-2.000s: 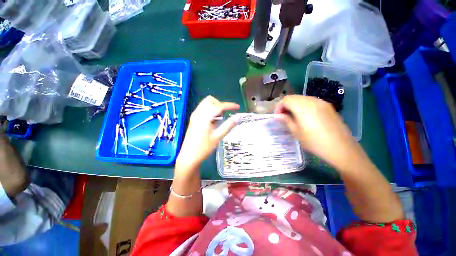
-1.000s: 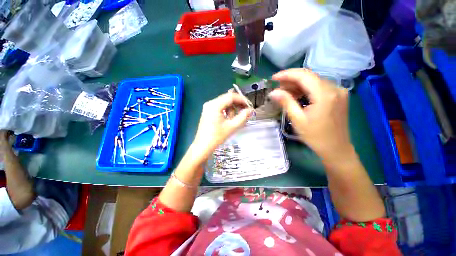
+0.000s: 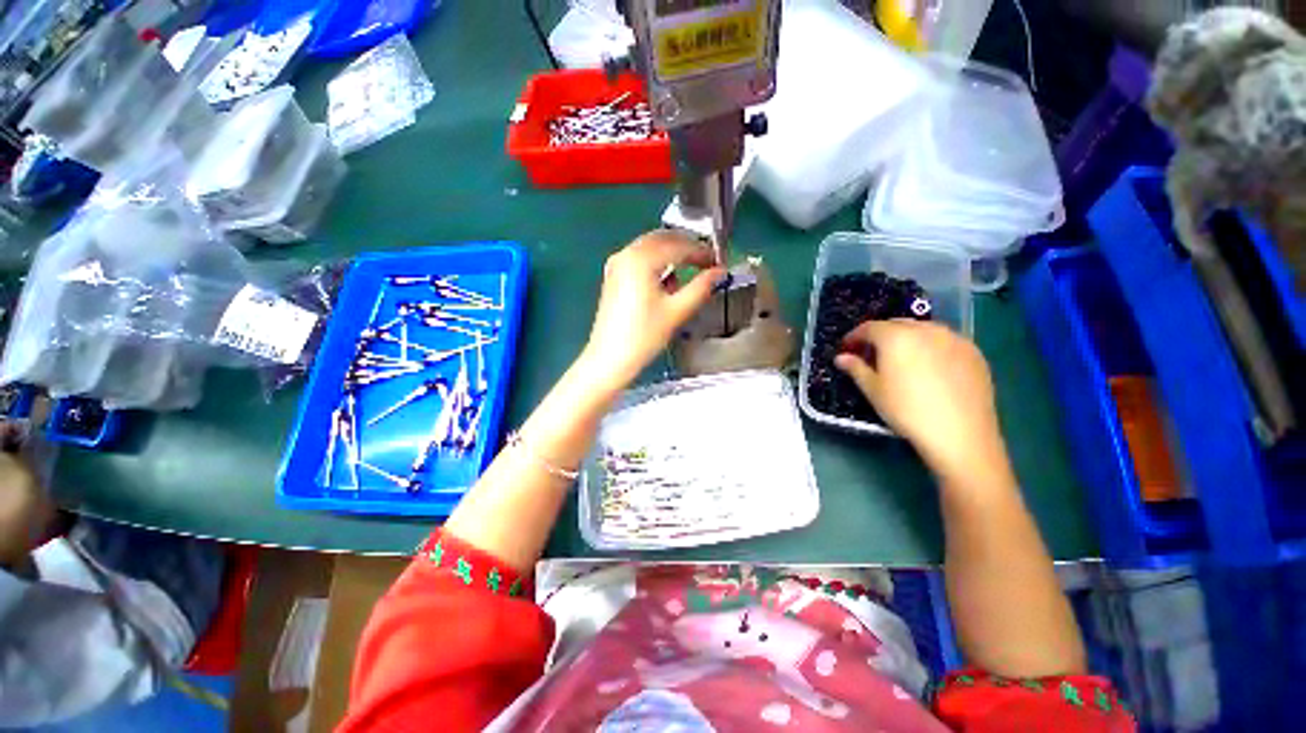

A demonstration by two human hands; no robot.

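Note:
My left hand (image 3: pixel 652 304) is at the press, its thumb and forefinger pinched together under the ram (image 3: pixel 712 201), beside the steel fixture block (image 3: pixel 736 304). A thin pin seems to be between the fingertips, but it is too small to be sure. My right hand (image 3: pixel 924 384) has its fingertips down among the black rings (image 3: pixel 865 304) in the clear box; whether it grips a ring is hidden. The clear box of pins (image 3: pixel 702 461) stands nearest my body, in front of the press. The press head (image 3: pixel 712 60) is above, with a yellow label.
A blue tray (image 3: pixel 501 375) with scattered pin assemblies lies left. A red bin (image 3: pixel 587 168) of small parts stands behind it. Crumpled clear bags (image 3: pixel 122 272) lie far left. Clear lids (image 3: pixel 974 158) are behind right. Blue bins (image 3: pixel 1096 415) and the cloth-wrapped lever (image 3: pixel 1243 108) are at right.
My left hand has moved up to the fixture under the ram. My right hand has moved from beside the press down into the ring box. The view has shifted, showing more of the press head.

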